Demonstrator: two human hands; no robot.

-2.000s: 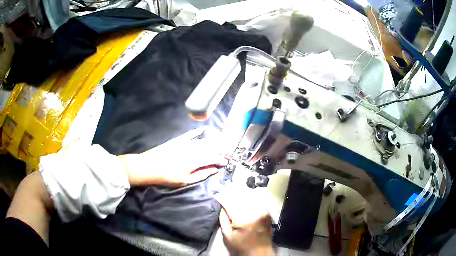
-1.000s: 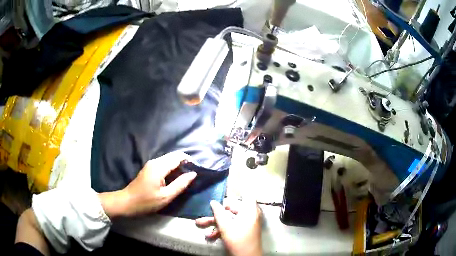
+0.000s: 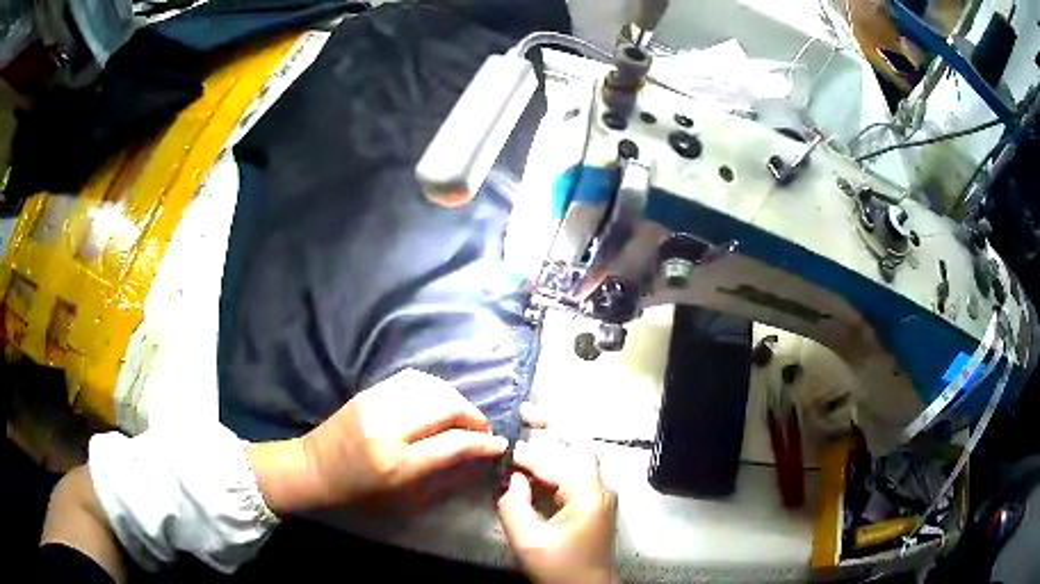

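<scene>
A dark, shiny lining fabric lies over the table left of the sewing machine. Its right edge runs from the presser foot toward the front of the table. My left hand pinches the cloth edge in front of the foot with thumb and fingers. My right hand holds the same edge, its fingertips close beside the left ones. The fingertips partly hide the cloth corner. The white lamp lights the needle area.
A black phone lies under the machine arm, with red-handled snips right of it. A yellow-edged parts tray stands at the front right. A yellow taped bundle with dark cloth on it is at left.
My left hand has moved back from the needle area, then right to the cloth edge. My right hand now grips the edge beside it. The cloth has been rearranged and its front edge gathered.
</scene>
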